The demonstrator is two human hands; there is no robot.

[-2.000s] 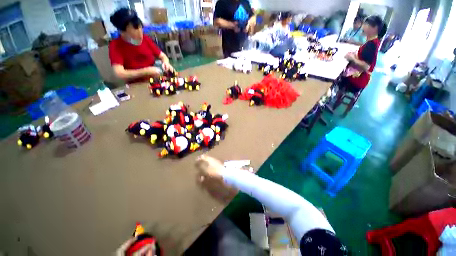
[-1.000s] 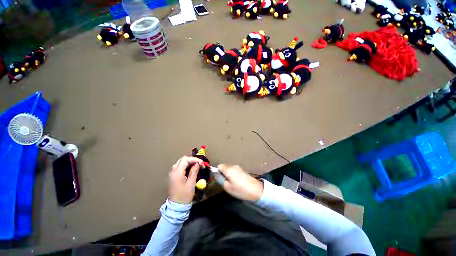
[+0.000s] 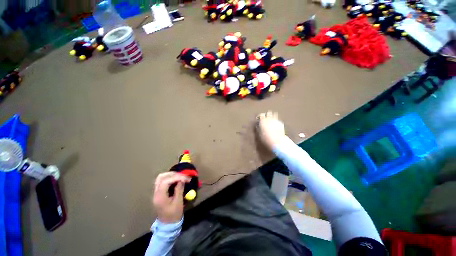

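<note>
My left hand (image 3: 168,196) holds a small plush penguin (image 3: 191,182) at the table's near edge. The penguin has a black body, red scarf, yellow foot and striped cone hat pointing away from me. A dark thread (image 3: 225,176) runs from its right side along the table edge. My right hand (image 3: 270,128) is stretched out low over the table, away from the penguin, fingers bent downward. What lies under or in its fingers is hidden. No needle can be made out.
A penguin pile (image 3: 235,67) lies mid-table, red strips (image 3: 367,45) beyond it to the right. A patterned tub (image 3: 125,47) stands far left. A fan (image 3: 30,167), phone (image 3: 50,204) and blue tray (image 3: 12,200) are at left. A blue stool (image 3: 390,146) is at right.
A second ago my right hand was at the penguin with a slim whitish tool. It has moved away, forward and right. The thread now trails beside the penguin. My left hand still holds the penguin.
</note>
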